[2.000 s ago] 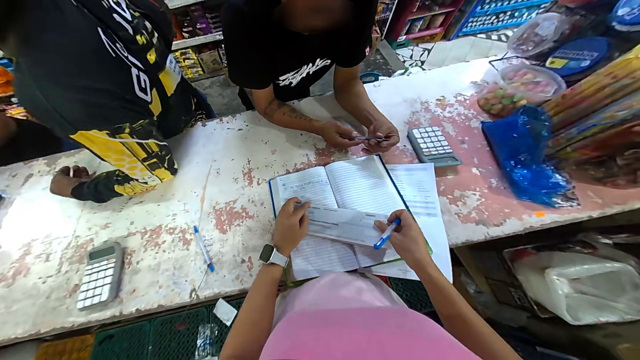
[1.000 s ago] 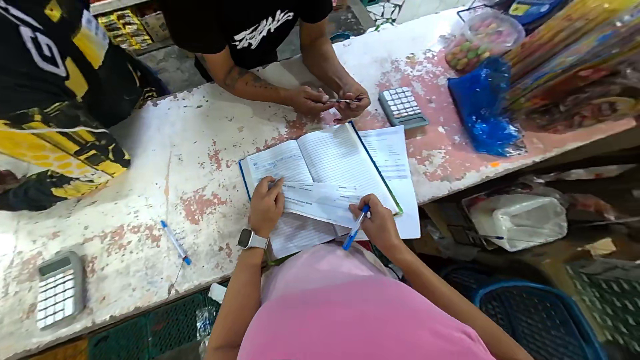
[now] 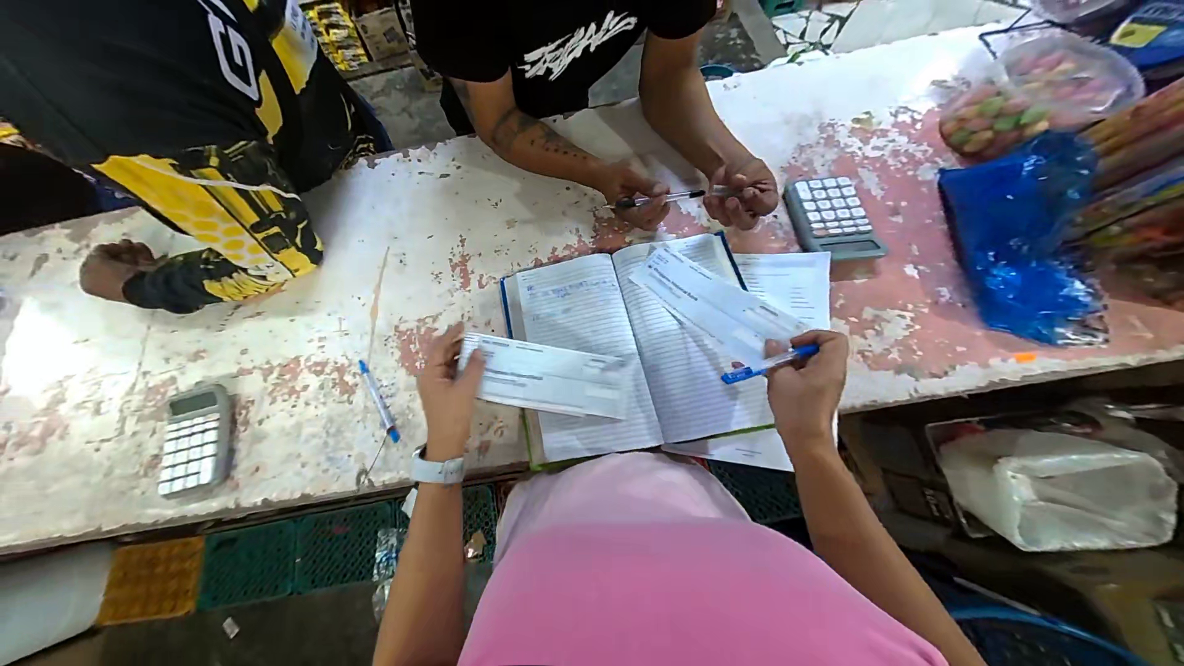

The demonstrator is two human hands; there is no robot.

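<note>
My left hand (image 3: 450,388), with a watch on its wrist, pinches the left end of a printed paper slip (image 3: 555,377) above the left page of an open ruled notebook (image 3: 573,296). My right hand (image 3: 807,384) holds a blue pen (image 3: 770,364) together with the lower right end of other printed slips (image 3: 712,301), which slant over the right page. The left page bears handwriting. Printed sheets (image 3: 800,277) lie partly under the notebook's right side. Across the counter, a person's hands (image 3: 694,196) hold a black-capped pen.
On the worn painted counter (image 3: 305,370) lie a calculator (image 3: 196,439) and a blue-and-white pen (image 3: 378,401) at left, and another calculator (image 3: 835,217) beyond the sheets. Blue plastic packaging (image 3: 1017,240) and a candy tub (image 3: 990,120) stand at right. Another person's forearm (image 3: 213,268) rests on the left.
My hands have moved apart. The slips, together across the notebook before, are now split between my left and right hands. The view has shifted.
</note>
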